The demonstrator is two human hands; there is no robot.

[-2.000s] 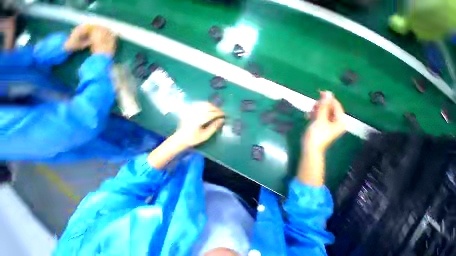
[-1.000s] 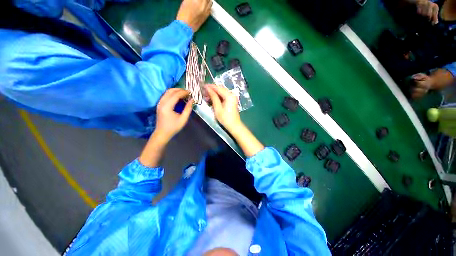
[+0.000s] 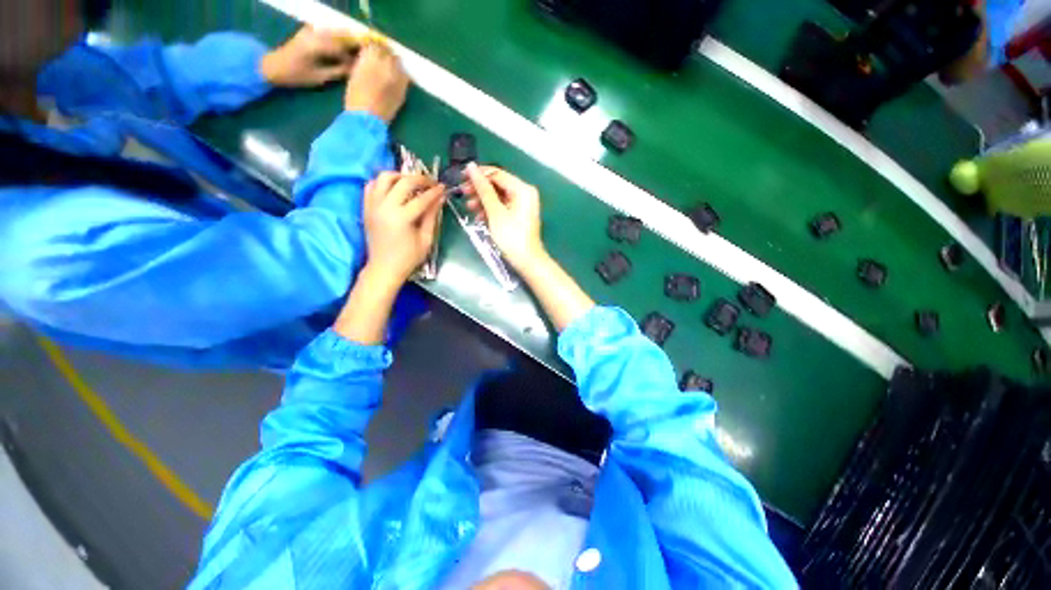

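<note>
My left hand [image 3: 400, 221] and my right hand [image 3: 508, 216] are close together over the left part of the bench, with fingertips bent inward. A tiny pale thin thing [image 3: 454, 189] shows between the fingertips; which hand grips it is unclear. A black housing [image 3: 462, 146] lies just beyond the hands, and another dark one shows partly right behind the fingertips. Thin sticks [image 3: 431, 256] lie beside and partly under my left hand. A shiny narrow-looking bag [image 3: 490, 251] lies below my right hand, partly covered by it.
Several black housings [image 3: 682, 287] lie on the green bench and on the belt beyond the pale rail [image 3: 645, 207]. Stacked black trays [image 3: 945, 484] stand at right. A neighbour's blue sleeves [image 3: 219, 248] and hands, with something yellow, are at left. More black trays [image 3: 634, 23] are at the top.
Both hands stay near the sticks but have moved slightly up in the picture, with fingertips nearer each other. The bag shows narrower at a different angle. The neighbour's hands are now more in view.
</note>
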